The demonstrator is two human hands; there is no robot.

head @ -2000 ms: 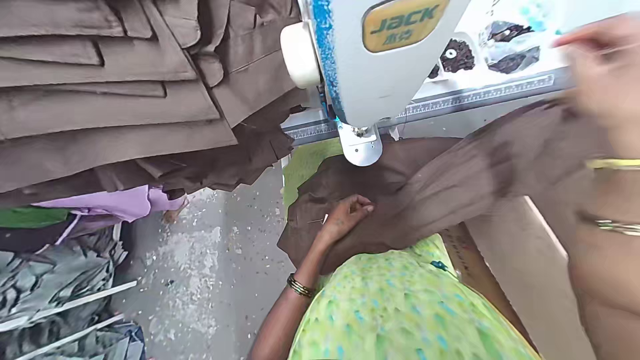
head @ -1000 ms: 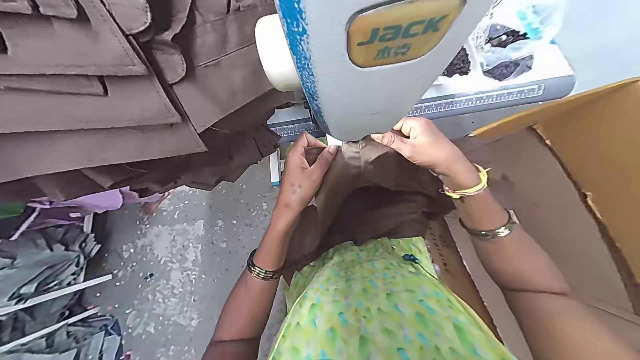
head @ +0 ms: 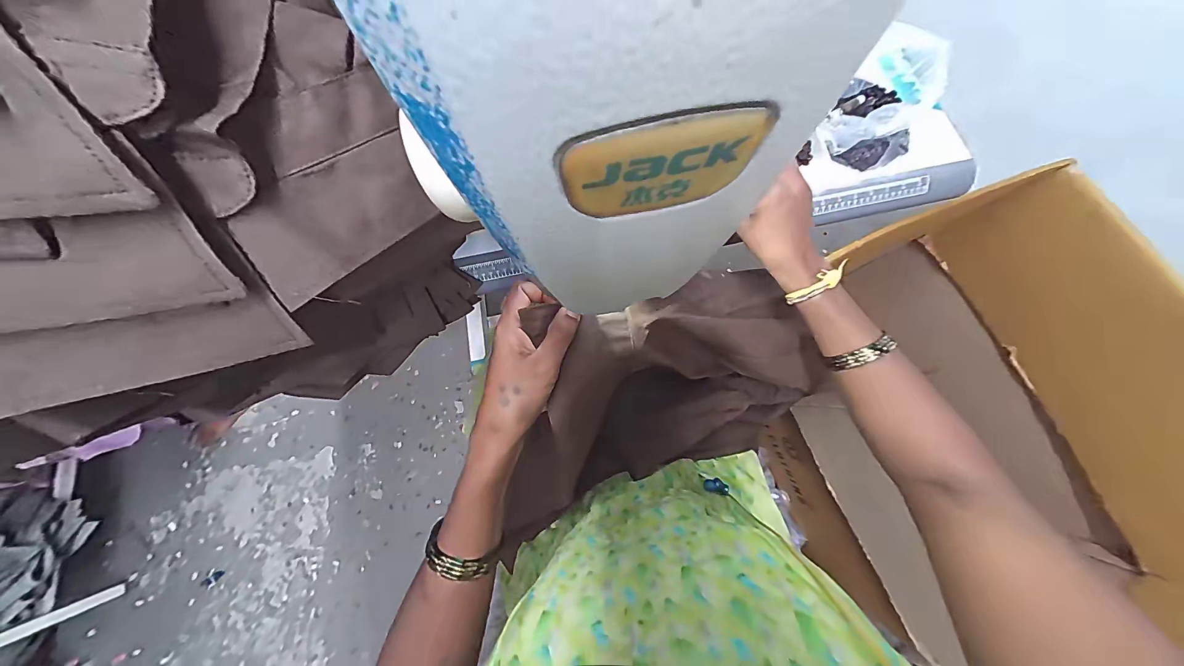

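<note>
Brown fabric (head: 731, 342) hangs in folds from beneath the head of a Jack sewing machine (head: 610, 83) down to my lap. At the machine's lower left side, my left hand (head: 527, 351) pinches an edge of this fabric between thumb and fingers. My right hand (head: 784, 227) is at the right side of the machine head, its fingers partly hidden behind the head, so what it touches cannot be told. The needle and presser foot are hidden by the machine head.
Stacked brown garment pieces (head: 120, 268) fill the upper left. An open cardboard box (head: 1054, 305) stands at right, below my right forearm. Plastic bags with dark small items (head: 869, 139) lie on the machine bed beyond a printed ruler (head: 869, 196). Scraps dot the floor (head: 277, 499).
Both hands came up to the fabric at the machine head. Since one second ago, my right hand has moved away up and right, behind the head's edge. The view has moved closer to the machine.
</note>
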